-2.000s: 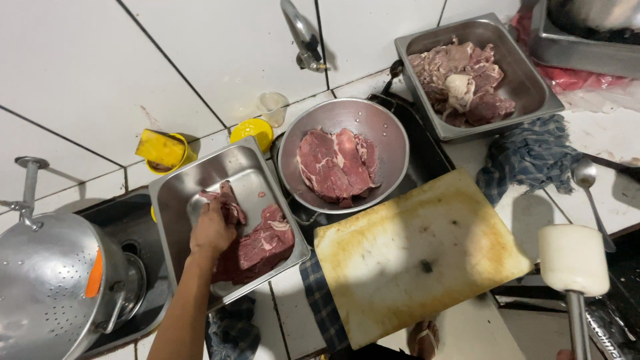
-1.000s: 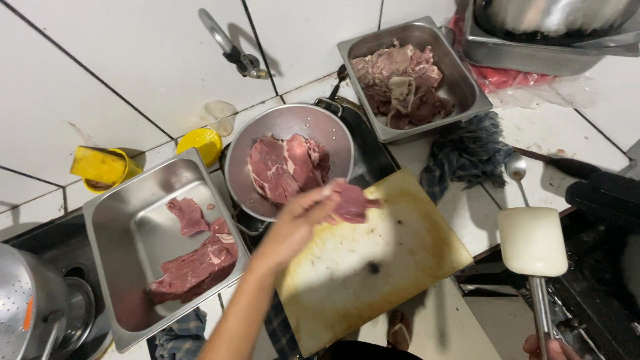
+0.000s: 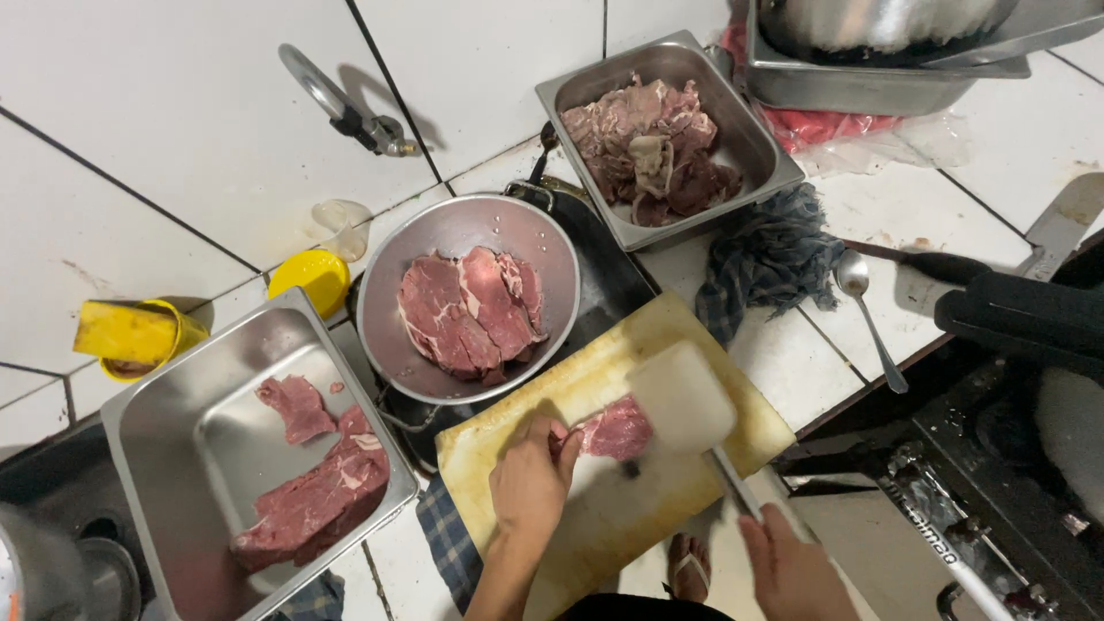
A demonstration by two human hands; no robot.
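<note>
A small slice of raw meat (image 3: 617, 429) lies on the yellowed cutting board (image 3: 500, 448). My left hand (image 3: 533, 474) pinches its left end. My right hand (image 3: 789, 561) grips the metal handle of a meat mallet with a white block head (image 3: 686, 398), blurred, over the board just right of the slice. Beyond the board, a round metal bowl (image 3: 552, 250) holds several meat slices (image 3: 466, 310). At the left, a steel pan (image 3: 172, 500) contains a large piece of raw meat (image 3: 323, 496) and a smaller one (image 3: 296, 408).
Another steel pan (image 3: 595, 60) of meat stands at the back, beside a crumpled cloth (image 3: 763, 254) and a spoon (image 3: 871, 319). A black stove (image 3: 992, 457) is at the right. Yellow containers (image 3: 309, 283) stand by the tiled wall, below a faucet (image 3: 319, 86). A sandaled foot (image 3: 690, 565) shows below.
My left hand has gone from the left steel pan to the cutting board, bringing a meat slice. The mallet in my right hand has moved left from beside the board to over it.
</note>
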